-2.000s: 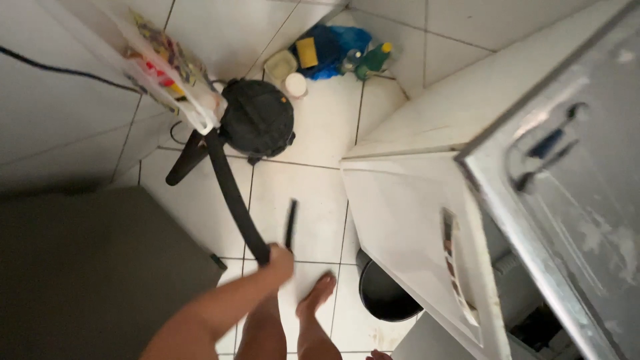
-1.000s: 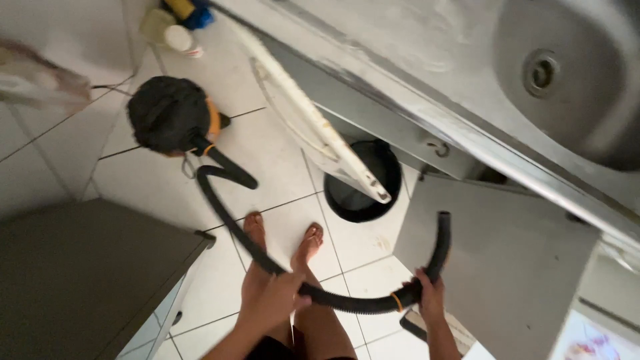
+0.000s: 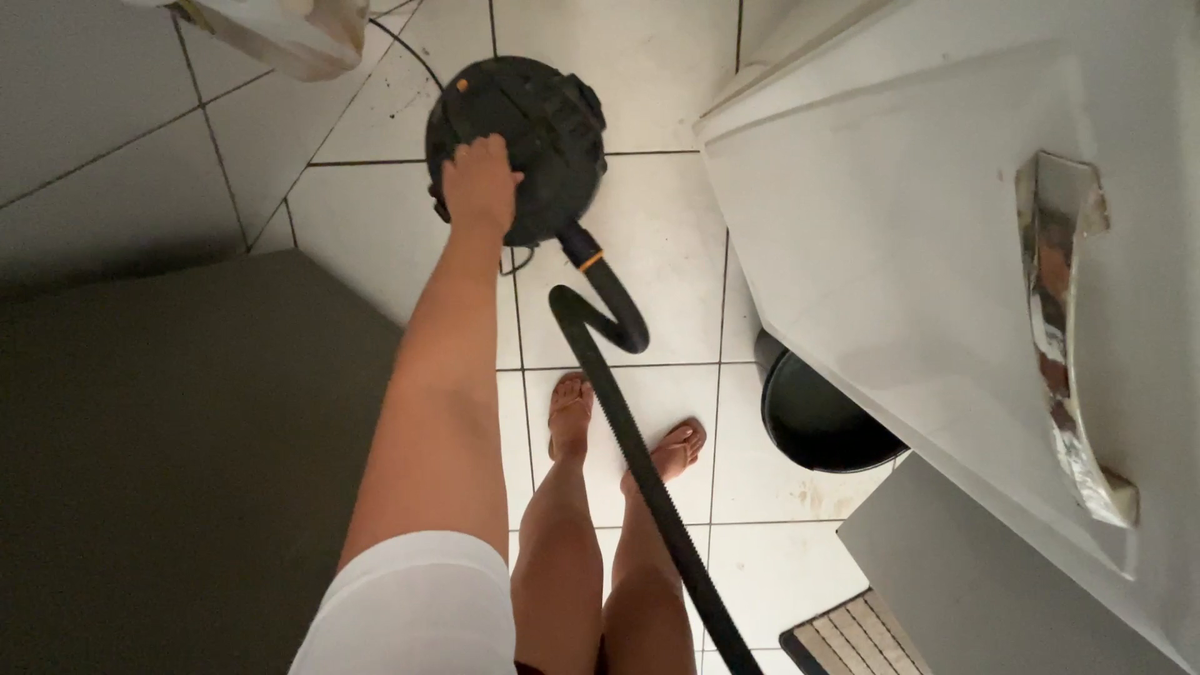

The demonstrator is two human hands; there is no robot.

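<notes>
My left hand [image 3: 483, 183] reaches down onto the top of a round black canister vacuum cleaner [image 3: 553, 141], which stands on the tiled floor. Its fingers rest on the lid near the left side; whether they grip anything cannot be told. From the vacuum's lower side a black ribbed hose [image 3: 623, 422] with an orange ring at its connector bends sharply, then runs down past my legs and out at the bottom edge. My right hand is out of view.
A black bucket [image 3: 825, 412] stands on the right, partly behind an open white cabinet door [image 3: 891, 244] with a worn handle. A dark grey surface [image 3: 178, 450] fills the lower left. A plastic bag [image 3: 291, 33] hangs at the upper left. A slatted mat [image 3: 858, 637] lies lower right.
My left hand has moved from the hose to the top of the vacuum. My right hand, on the hose one second ago, has left the view. The view has shifted off the sink.
</notes>
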